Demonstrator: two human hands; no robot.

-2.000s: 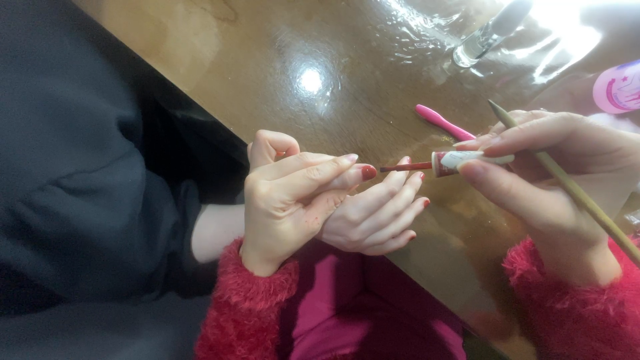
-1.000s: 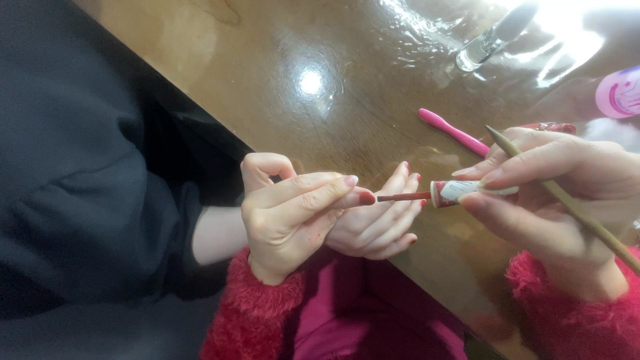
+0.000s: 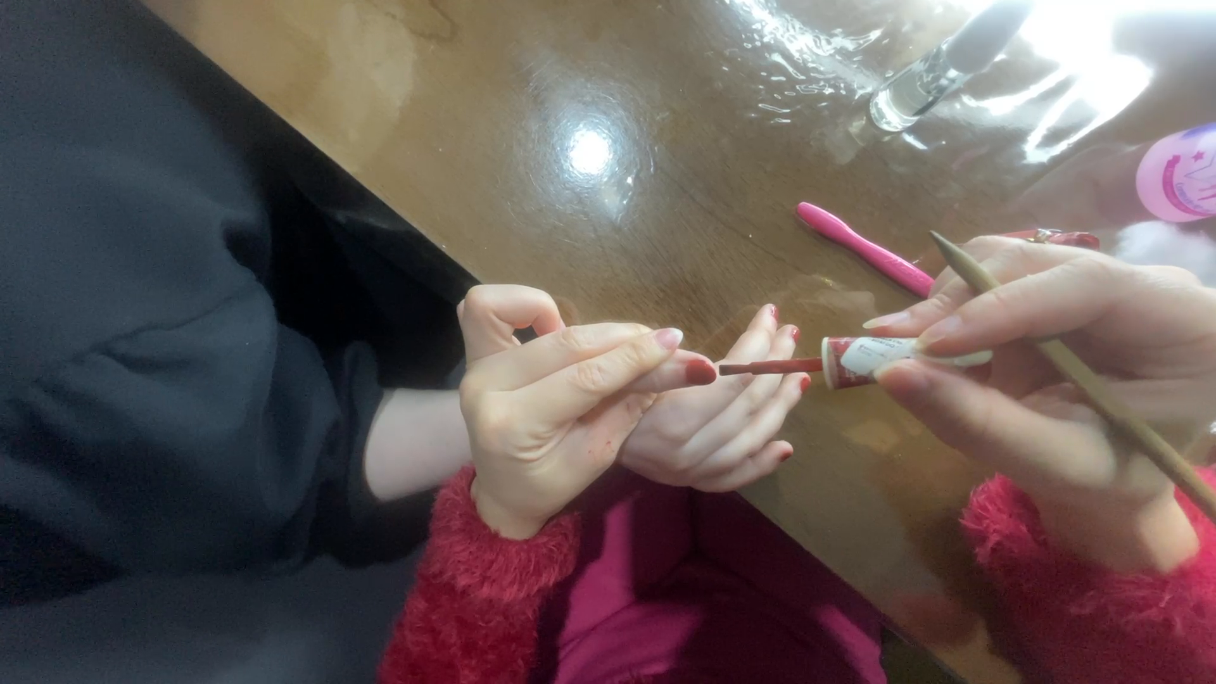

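Observation:
My left hand (image 3: 541, 408), in a fuzzy red sleeve, grips the thumb of another person's hand (image 3: 722, 427). That thumb's nail (image 3: 701, 371) is red, and the other fingers of that hand have red nails too. My right hand (image 3: 1054, 370) pinches the cap of a nail polish brush (image 3: 869, 361), which bears writing. The red-coated brush (image 3: 771, 367) points left, its tip at or just off the thumb's end; contact cannot be told. A thin wooden stick (image 3: 1092, 385) with a pointed end also lies across my right hand, held between its fingers.
A pink plastic handle (image 3: 860, 247) lies on the brown table (image 3: 456, 114) beyond my right fingers. Farther back are a clear glass or plastic item (image 3: 917, 90), a pink bottle (image 3: 1178, 176) and white fluffy material (image 3: 1167, 247). The person's dark sleeve (image 3: 171, 361) fills the left.
The brush in my right hand lay over the thumbnail two seconds ago; now its tip is at the thumb's end. My left hand keeps its hold on the thumb.

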